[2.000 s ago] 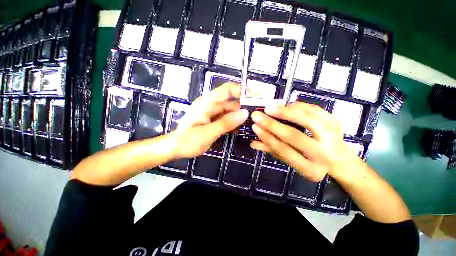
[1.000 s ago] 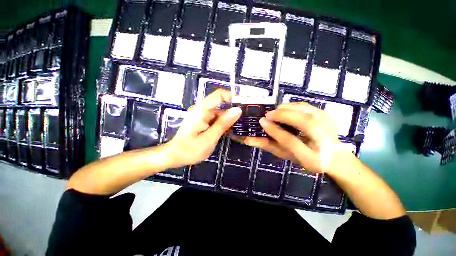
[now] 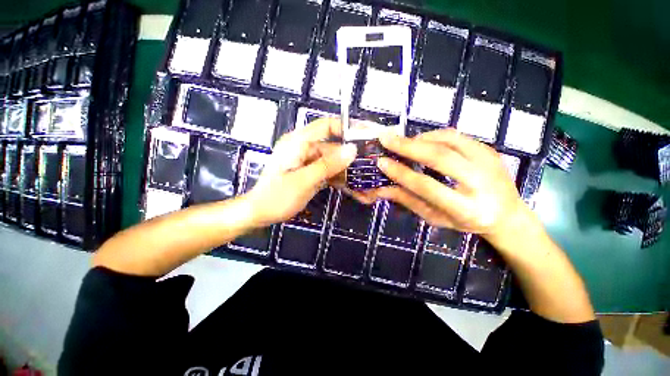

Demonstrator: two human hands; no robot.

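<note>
A white front housing (image 3: pixel 375 132) with a large open window and a small slot at its top end stands upright in my hands, above the black blister tray (image 3: pixel 285 126). A black keypad (image 3: pixel 366 172) with rows of pale marks sits at the housing's lower end. My left hand (image 3: pixel 301 172) grips the left edge near the keypad, thumb and fingers closed. My right hand (image 3: pixel 455 180) holds the right side, with fingertips on the keypad. The fingers hide the keypad's edges and the housing's lower corners.
Housings lie in the tray's pockets. Stacked trays (image 3: pixel 110 132) stand at the left. Dark ridged keypad stacks (image 3: pixel 636 214) lie on the green surface at the right, with a smaller bundle (image 3: pixel 562 150) by the tray's right edge. A brown cardboard box (image 3: pixel 638 334) shows at lower right.
The housing has moved left since the first frame and slightly up since the second. My right fingers have shifted over the keypad, which was more exposed one second ago. Both hands keep hold.
</note>
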